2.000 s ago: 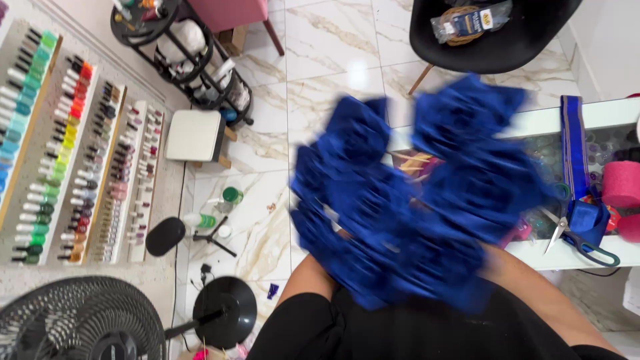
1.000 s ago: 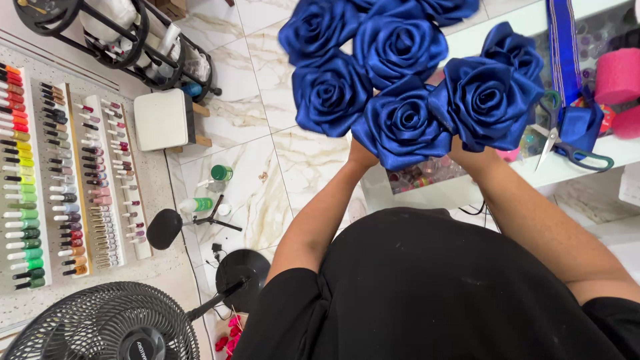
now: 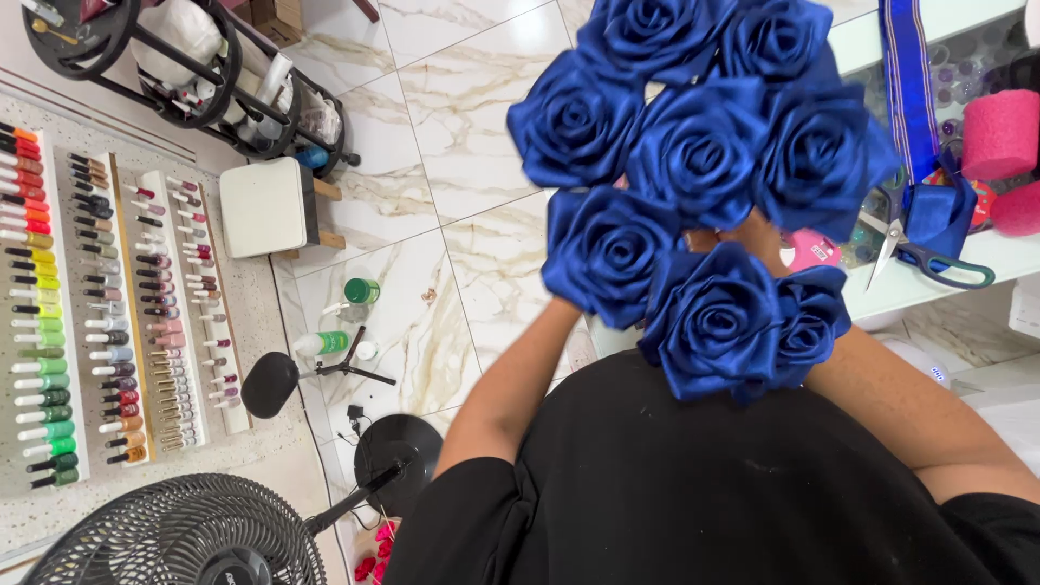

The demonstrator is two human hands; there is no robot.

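Note:
A bunch of blue satin ribbon roses (image 3: 699, 158) fills the upper middle of the view, blooms facing the camera. Beneath the blooms, part of my right hand (image 3: 756, 240) shows between the flowers, closed around the bunch. My left hand is hidden under the roses; only its forearm shows, running up to them from the lower left. Right of the bunch, scissors (image 3: 902, 240) with dark green and blue handles lie partly spread on the glass table, beside a folded piece of blue satin ribbon (image 3: 938, 215). A long blue striped ribbon (image 3: 906, 89) stretches above them.
Pink rolls (image 3: 1001, 134) stand on the glass-topped table (image 3: 894, 296) at right. Left are racks of nail polish (image 3: 41, 325), a black fan (image 3: 187, 536), a white-topped stool (image 3: 264, 207), a black trolley (image 3: 195, 89) and bottles (image 3: 325, 343) on the marble-patterned floor.
The bunch of roses was blurred and spread over the lap two seconds ago; it turned and now faces the camera. Compared with one second ago, it sits lower, nearer my body, covering my hands more.

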